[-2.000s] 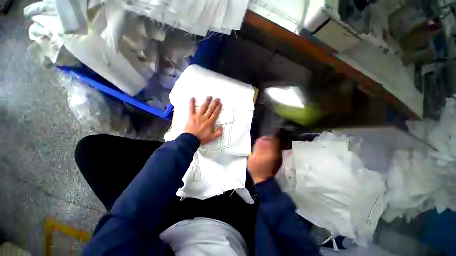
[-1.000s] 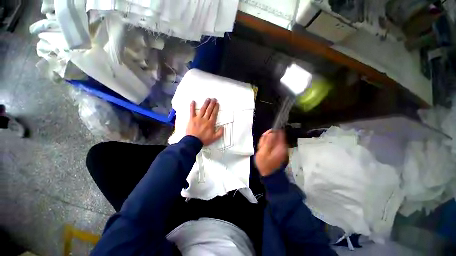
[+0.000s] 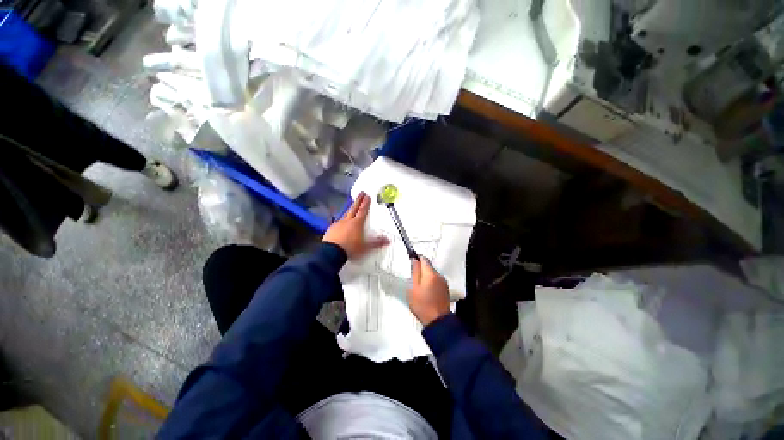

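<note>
A white garment panel (image 3: 443, 245) with stitched lines lies across my lap. My left hand (image 3: 350, 234) lies on the panel's left side, fingers apart, pointing up. My right hand (image 3: 429, 292) grips the black handle of a hammer (image 3: 401, 228) over the panel. The hammer's yellow-green head is at the upper part of the panel, just right of my left fingertips. I cannot tell whether the head touches the cloth. The block under the panel is hidden.
A stack of white panels (image 3: 378, 51) overhangs the table at upper left, above a blue bin (image 3: 258, 191). A clear plastic bag (image 3: 228, 210) lies beside the bin. The sewing machine (image 3: 593, 112) stands upper right. A white pile (image 3: 602, 352) is at right. A person's shoe (image 3: 160, 174) shows at left.
The hammer has swung from the right onto or just over the panel. My left hand has turned slightly and moved to the panel's left edge. The view has shifted, and a person has entered at left.
</note>
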